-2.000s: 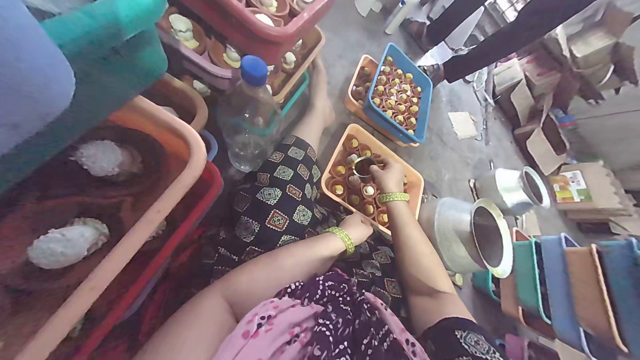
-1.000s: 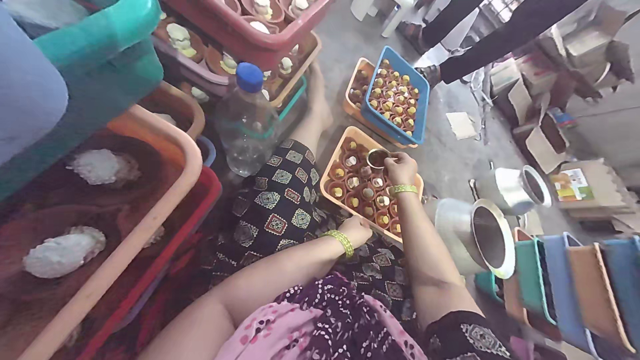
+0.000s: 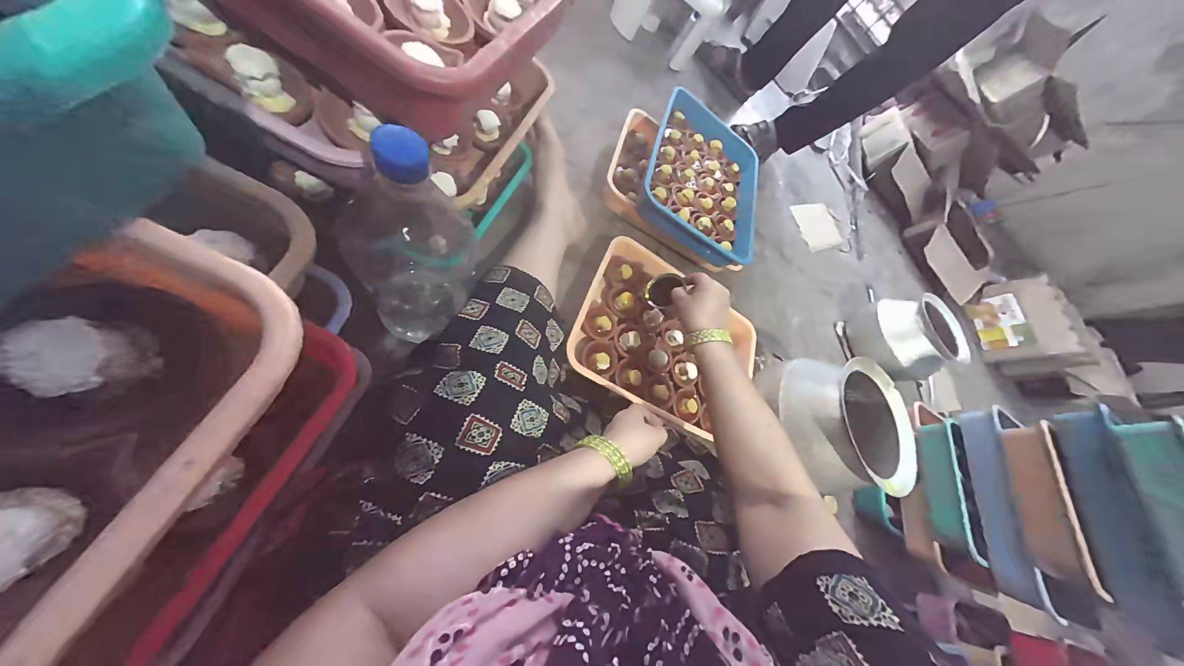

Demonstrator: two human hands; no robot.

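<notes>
An orange plastic tray (image 3: 592, 377) in front of my lap holds many small clay cups (image 3: 599, 358), several with yellow or whitish lumps in them. My right hand (image 3: 700, 305) is over the tray's far right part, its fingers closed on the rim of a small dark round cup (image 3: 662, 289). What the cup contains is not clear. My left hand (image 3: 636, 433) rests at the tray's near edge, fingers curled against it; whether it grips the rim cannot be told.
A blue tray (image 3: 751, 199) of similar cups lies across another orange tray. Metal pots (image 3: 814, 416) and stacked plastic trays (image 3: 1017, 499) stand right. Left are large tubs and a clear plastic bottle (image 3: 416, 268) with a blue cap. A person's legs (image 3: 888, 74) and cardboard boxes are beyond.
My right hand has stayed over the tray with the small dark cup, shifting slightly among the clay cups. The left hand remains by the near edge.
</notes>
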